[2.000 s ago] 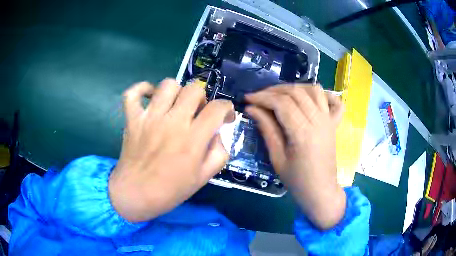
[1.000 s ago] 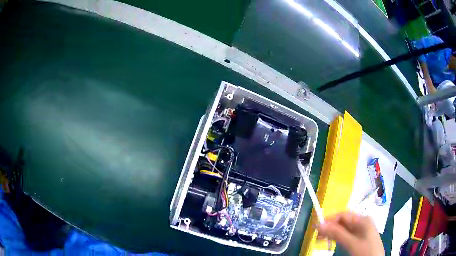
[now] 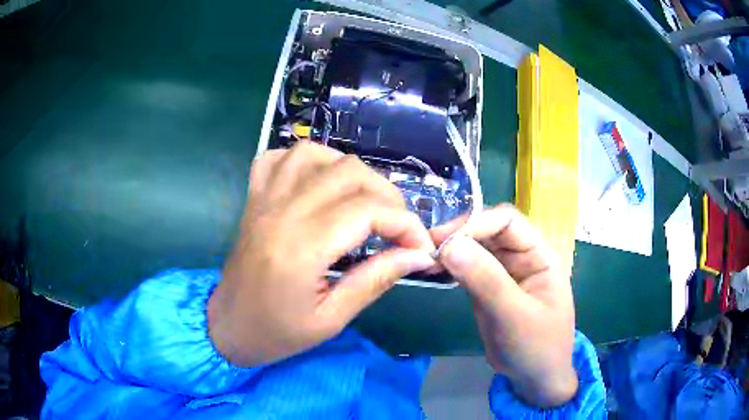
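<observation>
The open white housing (image 3: 475,90) lies in front of me, with a black engine cover (image 3: 390,115) filling its middle and the blue mainboard (image 3: 423,201) in the end nearest me, partly hidden by my hands. A white flat cable (image 3: 466,156) curves from the right side of the cover down to my fingertips. My right hand (image 3: 513,287) pinches its near end between thumb and finger. My left hand (image 3: 316,238) has thumb and forefinger closed together at the same spot, at the board's near right edge. Whether the left fingertips hold the cable is hidden.
A long yellow block (image 3: 549,148) stands right of the housing. Beyond it a red-blue packet (image 3: 622,162) lies on white desk paper (image 3: 595,221). A pale metal rail (image 3: 427,18) runs behind the housing. Blue sleeves of another person show at the lower right.
The housing appears higher in view. My left hand has come into view over the board. The cable, earlier held straight by my right hand beyond the housing's edge, is now curved back over the board.
</observation>
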